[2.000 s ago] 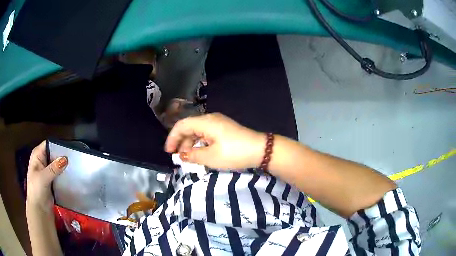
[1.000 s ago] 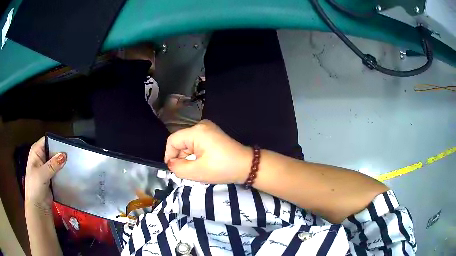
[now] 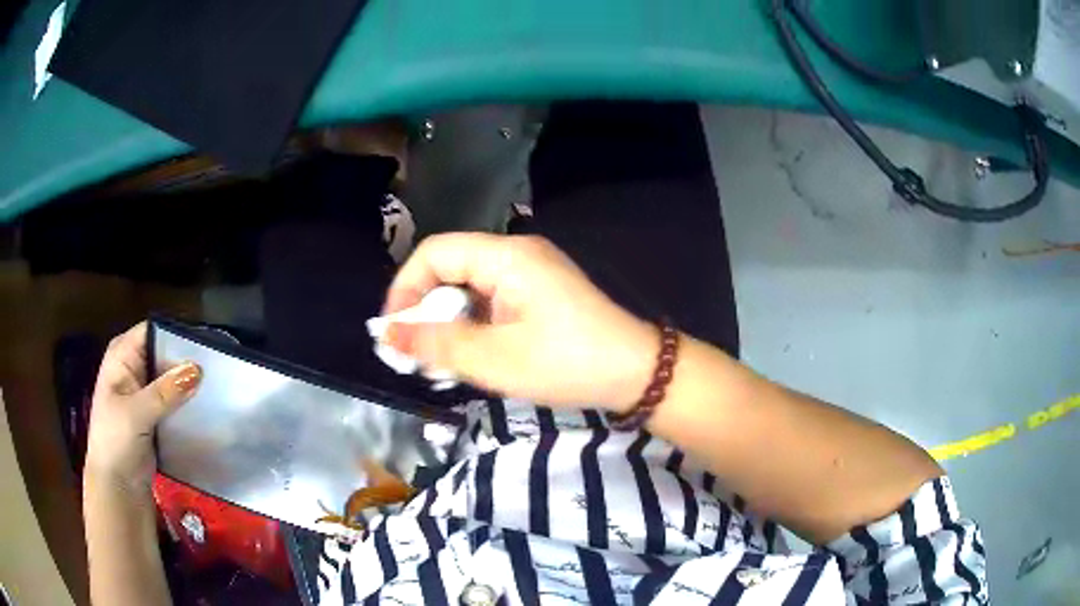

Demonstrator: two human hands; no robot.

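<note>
The display panel (image 3: 272,414) lies tilted at the lower left over my lap, silvery back up, with a black upper edge. My left hand (image 3: 136,397) grips its left end, thumb on the silver face. An orange flex cable (image 3: 373,495) shows near its right end, which meets my striped shirt. My right hand (image 3: 497,314), with a beaded bracelet, pinches a crumpled white wipe (image 3: 432,310) above the panel's upper right edge, apart from it. The right hand is slightly blurred.
A red film-wrapped item (image 3: 225,533) is below the panel. The green bench (image 3: 533,53) edge curves across the top, with a black mat (image 3: 201,71) overhanging it. A black cable (image 3: 910,187) hangs from the grey equipment box (image 3: 1054,59) at upper right.
My right hand has opened from a tight curl, lifted off the panel edge, and more of the wipe shows. My left hand keeps its hold. The whole view has shifted slightly.
</note>
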